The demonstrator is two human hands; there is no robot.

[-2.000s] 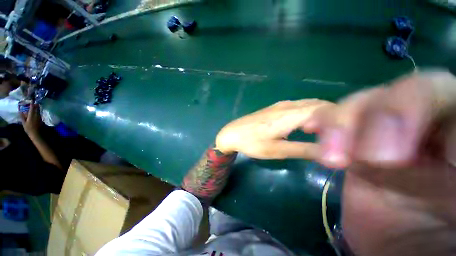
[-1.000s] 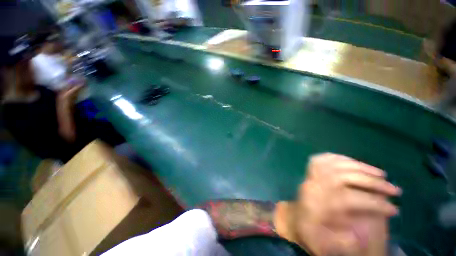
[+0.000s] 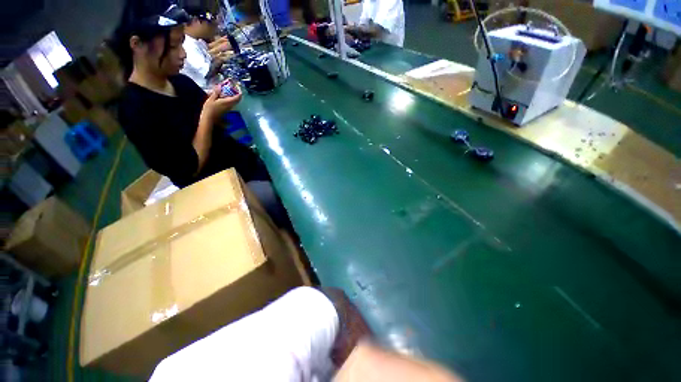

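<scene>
The wide glossy green conveyor belt (image 3: 448, 261) runs from the lower right to the upper left. My left hand (image 3: 396, 365) is at the bottom edge, blurred and mostly cut off, over the belt's near side; its fingers do not show. My right hand is out of the picture. Two small black round units (image 3: 482, 154) lie close together on the belt's far side. A pile of small black parts (image 3: 316, 129) lies further up the belt. A single dark unit (image 3: 367, 95) lies beyond it.
A large taped brown carton (image 3: 179, 261) stands at left beside the belt edge. A seated person in black (image 3: 168, 119) holds a small part beyond it. A white box with a red light (image 3: 526, 74) stands on the wooden side shelf (image 3: 612, 157) across the belt.
The view has swung up and left, showing more of the hall. My left hand has dropped to the bottom edge. The right-side hand seen close up two seconds ago is out of view.
</scene>
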